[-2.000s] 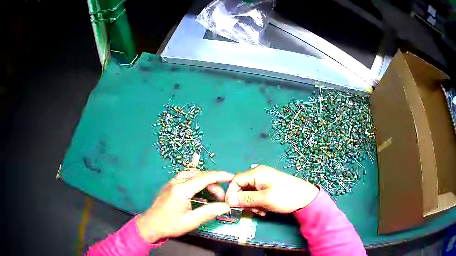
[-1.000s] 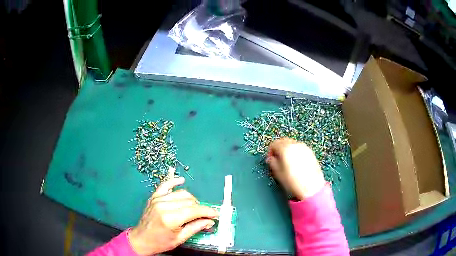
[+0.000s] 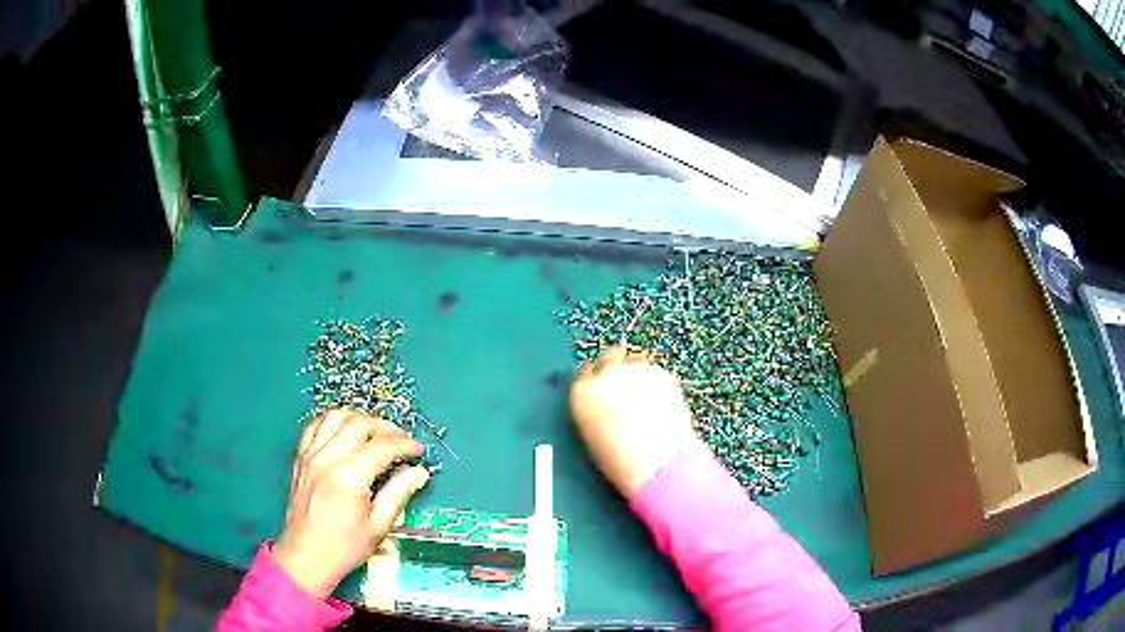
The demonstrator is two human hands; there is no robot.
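Note:
The small green circuit board lies at the near table edge with a cream-white strip across its right side, another at its left, and a dark-red block near its middle. My left hand is over the near side of the small heap of leaded parts, fingers curled, just above the board's left end. My right hand is at the left edge of the large heap, fingertips down. Thin leads show beyond its fingertips. Whether either hand grips a part is hidden or too small to tell.
An open brown carton stands right of the large heap. A grey metal frame with a crumpled clear bag lies behind the heaps. A green post stands at the back left of the green mat.
My left hand has left the board and moved left to the small heap, uncovering the board. My right hand went from the board into the large heap, then shifted to its left edge.

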